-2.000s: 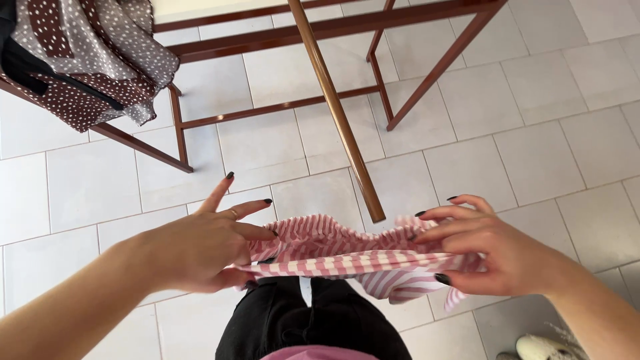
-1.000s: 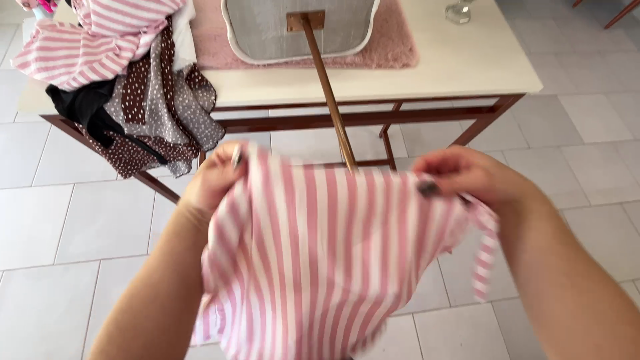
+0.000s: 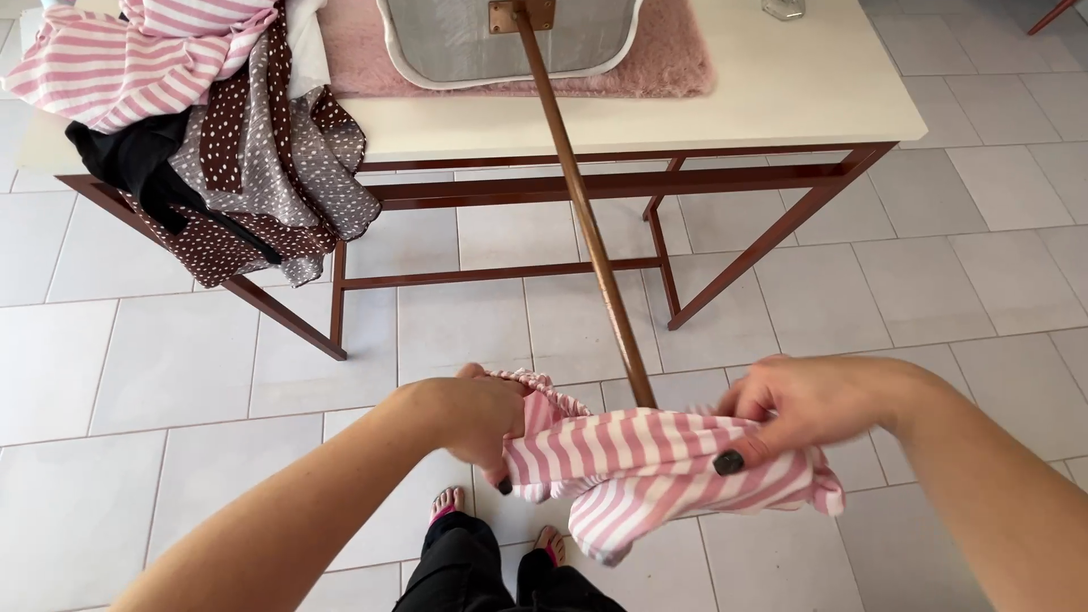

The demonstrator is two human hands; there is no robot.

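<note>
A pink and white striped garment (image 3: 646, 463) with a gathered elastic edge stretches between my two hands, above the floor tiles. My left hand (image 3: 480, 421) grips its left end near the gathered edge, the thumb on the near side. On the right end, my right hand (image 3: 790, 412) pinches the cloth between thumb and fingers, slightly blurred; its fingertips are partly hidden behind the fabric. The lower end of a copper-coloured metal rod (image 3: 599, 246) comes down just behind the garment; whether they touch cannot be told.
A white-topped table (image 3: 807, 93) with a brown metal frame stands ahead. At its left lie striped clothing (image 3: 127, 64), a black garment (image 3: 136, 161) and polka-dot cloth (image 3: 280, 161). A pink fluffy mat (image 3: 680, 55), a white-rimmed grey panel (image 3: 442, 42) bearing the rod, and a glass object (image 3: 782, 8) are farther back.
One second ago the striped garment hung spread out and higher between my hands. Now it is lower and bunched lengthwise, and both hands have moved down with it.
</note>
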